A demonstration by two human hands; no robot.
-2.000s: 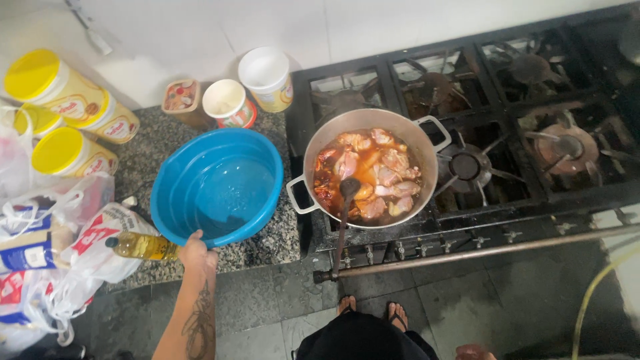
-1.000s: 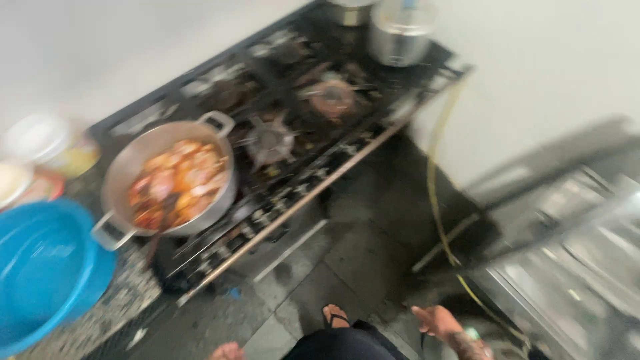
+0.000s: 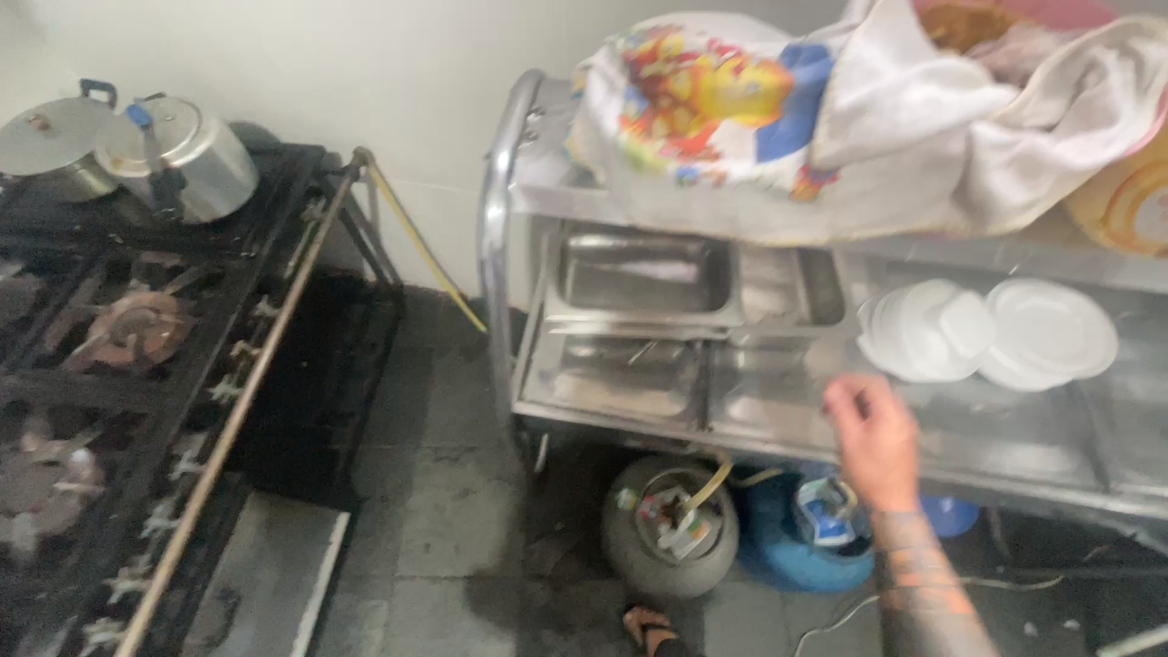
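Observation:
My right hand [image 3: 873, 440], blurred, hangs over the front edge of a steel serving counter, its tattooed forearm coming in from the lower right. Its fingers are loosely curled, with a gap beside the thumb and nothing visible in them. Just beyond the hand lie a white stack of plates or lids [image 3: 926, 330] and white oval plates or trays [image 3: 1054, 333]. Left of it are rectangular steel pans [image 3: 643, 274] set in the counter. A printed white cloth [image 3: 876, 164] drapes over things on the upper shelf. My left hand is not in view.
A black gas stove [image 3: 91, 392] with a front rail [image 3: 242, 401] stands at left, bearing a pressure cooker [image 3: 182, 160] and a lidded pot [image 3: 55, 146]. Under the counter sit a grey gas cylinder [image 3: 671, 525] and a blue one [image 3: 803, 547]. A yellow hose [image 3: 420, 242] runs along the wall.
The view has swung right from the stove to the steel counter. Two seconds ago my left hand touched the blue basin's rim; basin and chicken pot are now out of view. My right hand is now over the counter edge.

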